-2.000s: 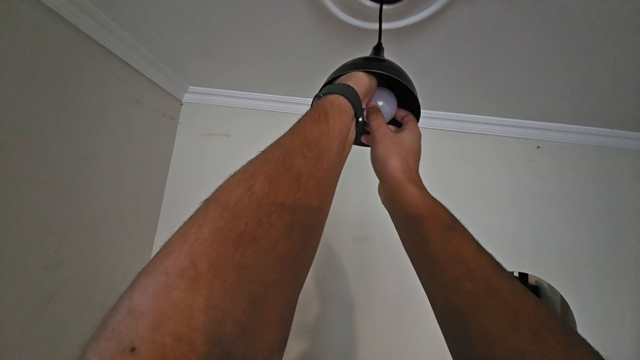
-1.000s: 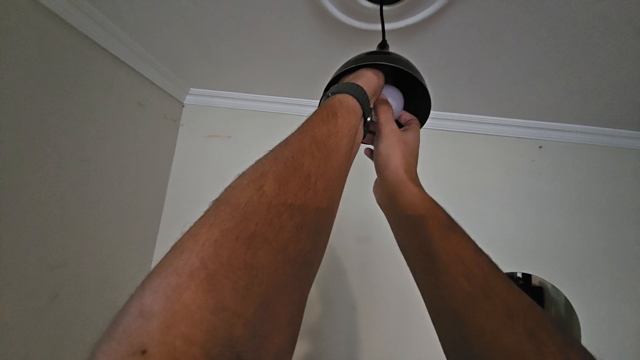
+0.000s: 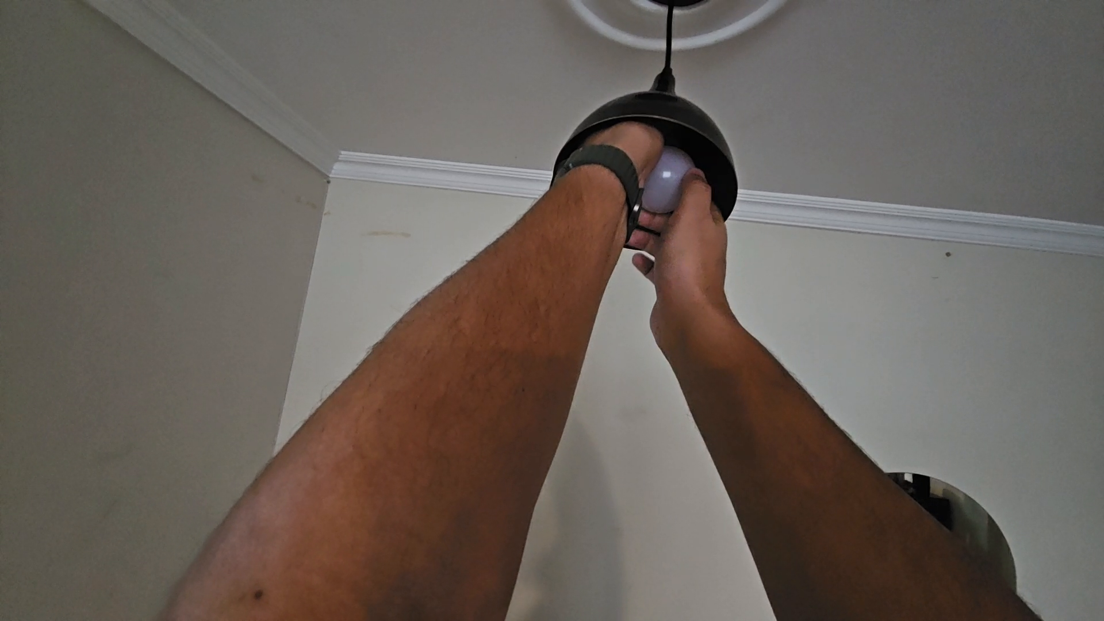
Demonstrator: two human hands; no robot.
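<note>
A black dome pendant lampshade (image 3: pixel 705 142) hangs on a black cord (image 3: pixel 668 39), its open side facing down toward me. Inside it sits an unlit white light bulb (image 3: pixel 668 181). My left hand (image 3: pixel 634 142), with a dark watch band on the wrist, reaches up into the shade left of the bulb; its fingers are hidden, so its hold cannot be made out. My right hand (image 3: pixel 692 233) is at the bulb's lower right side, thumb against the bulb and the other fingers spread below it near the rim.
A white ceiling ring (image 3: pixel 681 41) surrounds the cord's mount. White crown moulding (image 3: pixel 914 224) runs along the top of the pale walls behind the lamp. At the lower right, a round mirror (image 3: pixel 975 526) shows partly behind my right forearm.
The shade has shifted and tilted between frames. My right hand's fingers have changed their place around the bulb, and my left hand stays inside the shade.
</note>
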